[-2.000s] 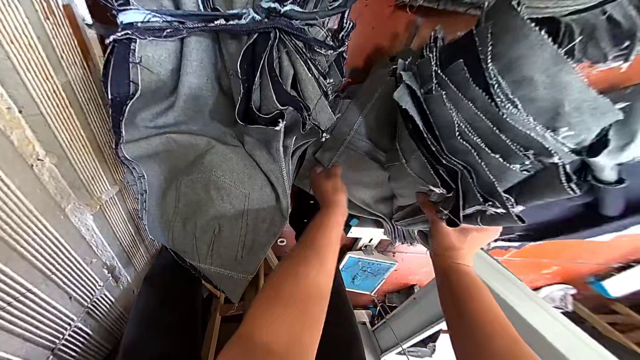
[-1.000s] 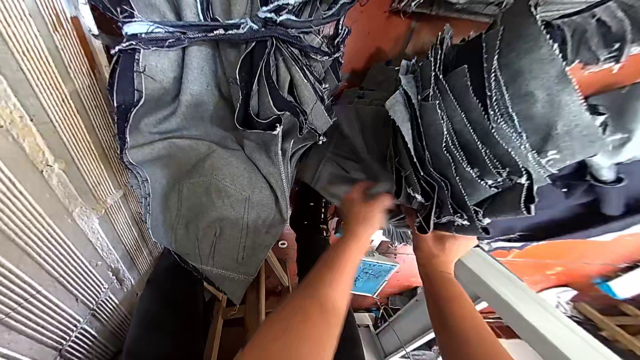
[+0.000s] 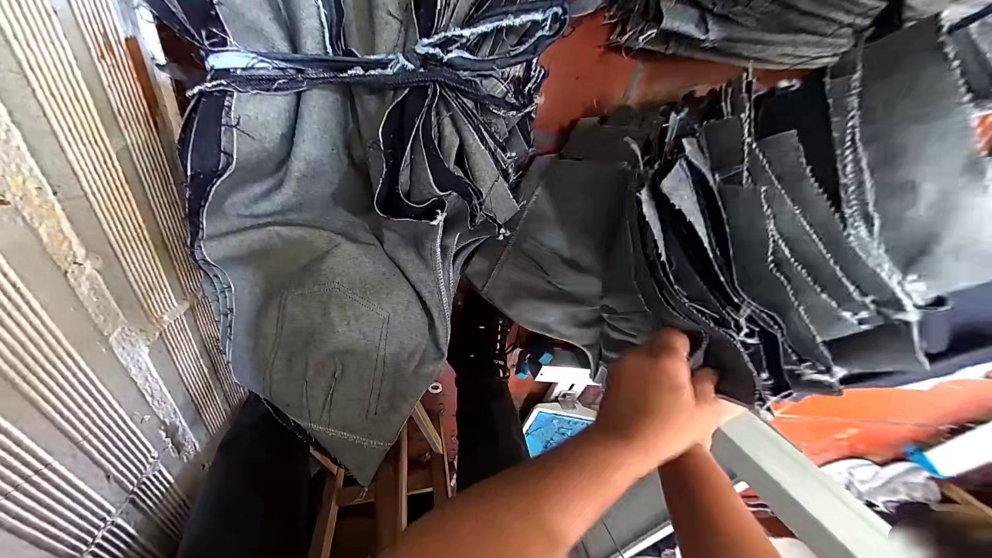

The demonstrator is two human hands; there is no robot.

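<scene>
Right of centre lies a stack of dark grey denim pieces [image 3: 783, 225] with frayed, overlocked edges. My left hand [image 3: 659, 391] grips the lower edge of the stack's left part, its fingers curled on the cloth. Beneath and behind it, my right hand [image 3: 709, 411] is mostly hidden at the same edge; its grip cannot be made out. A grey denim bundle [image 3: 333, 232], tied round with a dark denim strip [image 3: 310, 74], hangs over my legs at left, a stitched pocket outline on its lowest piece.
A ribbed wall [image 3: 93, 256] runs down the left side. Below the stack are a grey metal beam [image 3: 798, 480] and a blue-topped white object [image 3: 554, 430]. Wooden legs [image 3: 399, 488] stand between my dark-clad legs. More folded denim [image 3: 744, 31] lies at the top right.
My left hand has moved right from the flat denim piece to the stack's lower edge, over my right hand. The stack's pieces have shifted and spread apart. The tied bundle stays put.
</scene>
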